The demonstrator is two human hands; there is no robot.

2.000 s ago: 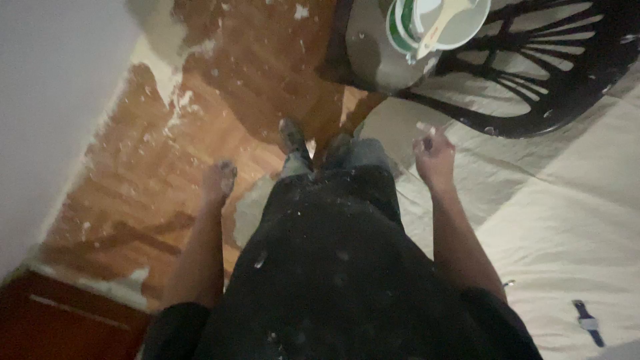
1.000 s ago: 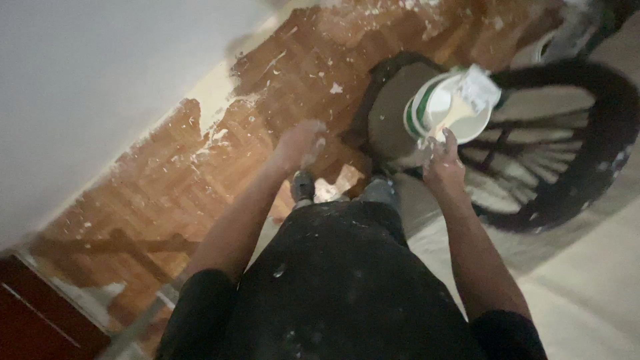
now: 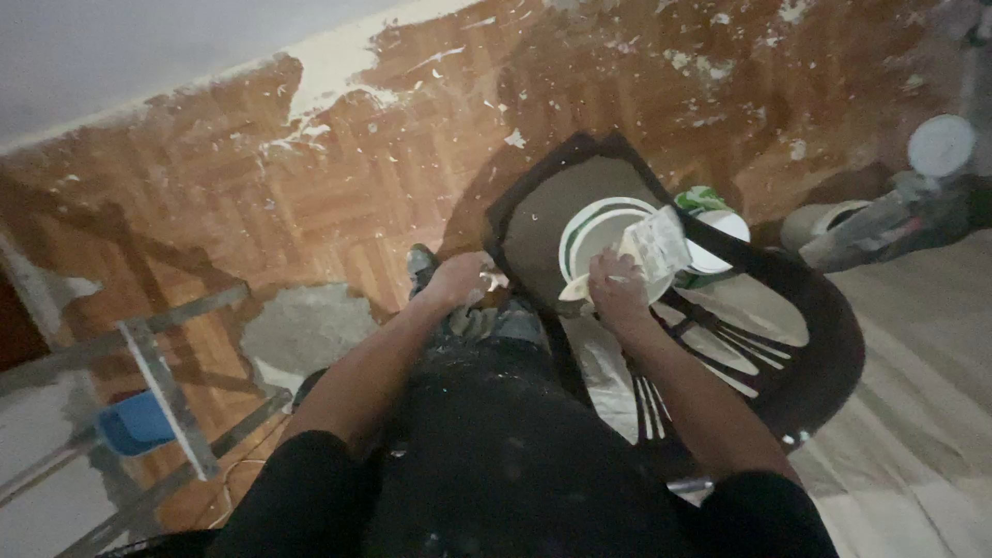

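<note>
My right hand grips the pale handle of a flat, wide tool, a brush or scraper, its head coated white. The tool lies over the rim of a white bucket with a green band. That bucket stands on the seat of a dark chair with a slatted back. My left hand hangs near the seat's front edge, its fingers loosely bent, with nothing seen in it. Its fingertips are blurred. Behind the chair's side is a white and green container.
Left of me stands a metal ladder, beside a blue tub. A pale wall borders the stained parquet. A light sheet covers floor at the right. Farther right are another bucket and a round white object.
My right hand was away from the bucket two seconds ago, then reached the tool there, which it now grips. My left hand has moved towards the chair. The view has shifted and turned.
</note>
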